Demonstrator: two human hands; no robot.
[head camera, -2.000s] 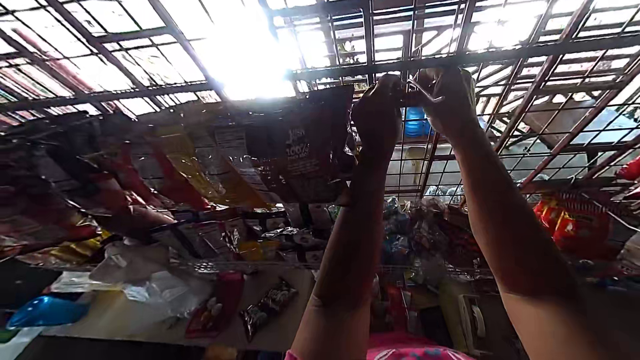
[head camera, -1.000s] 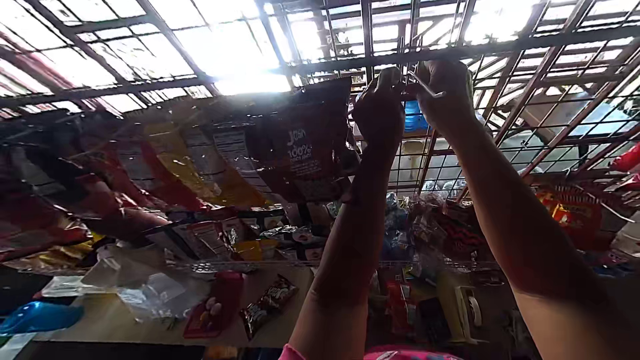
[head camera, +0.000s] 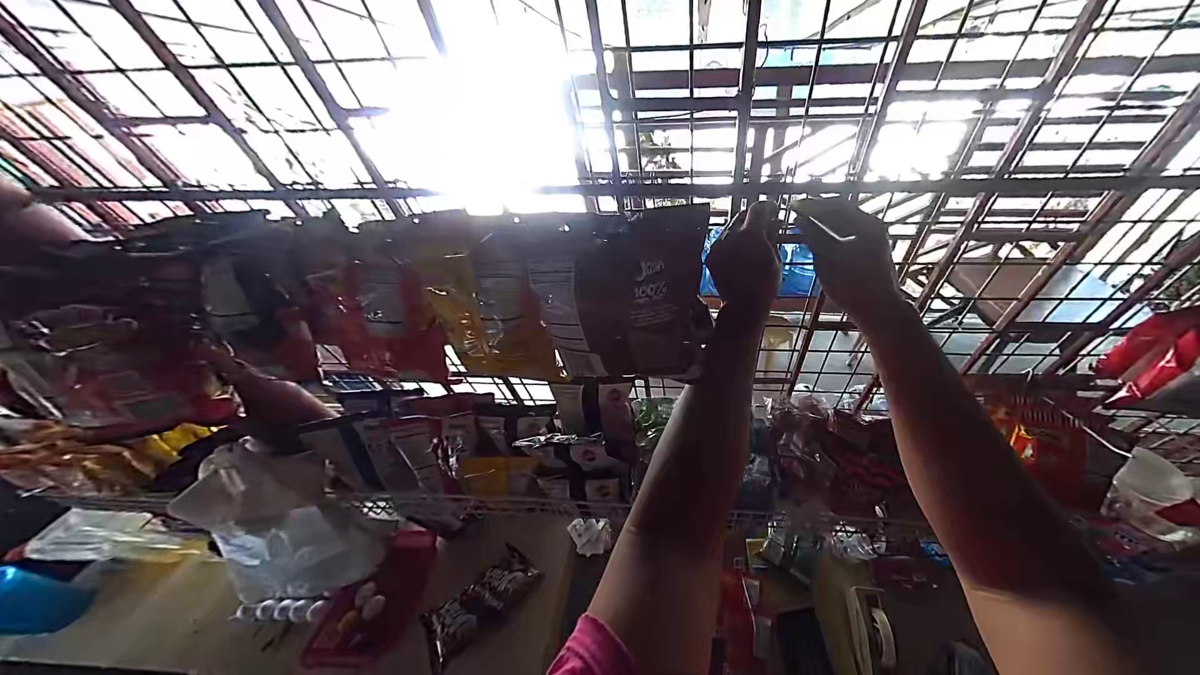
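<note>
Both arms reach up to a horizontal bar of the metal grille (head camera: 937, 186). My left hand (head camera: 747, 253) is at the bar with its fingers pinched near a thin strand or wire, which is too small to make out. Close to its right, my right hand (head camera: 844, 246) has thumb and fingers drawn together around something thin and pale. Just left of my left hand hangs a dark brown snack pouch (head camera: 656, 291) with white lettering. Beside that pouch, a row of hanging packets runs leftward, among them a yellow packet (head camera: 459, 309) and a red packet (head camera: 403, 314).
Below are a wire rack edge (head camera: 525, 504), a counter (head camera: 511, 600) with a dark wrapped packet (head camera: 480, 605), a red tray (head camera: 375, 600) and clear plastic bags (head camera: 291, 534). At the left, another person's hand (head camera: 272, 394) touches the hanging goods. Red packets (head camera: 1158, 356) hang at the right.
Another person's hand and arm now show at the left among the hanging packets. The row of pouches hangs straighter than before. My hands stay close together at the bar.
</note>
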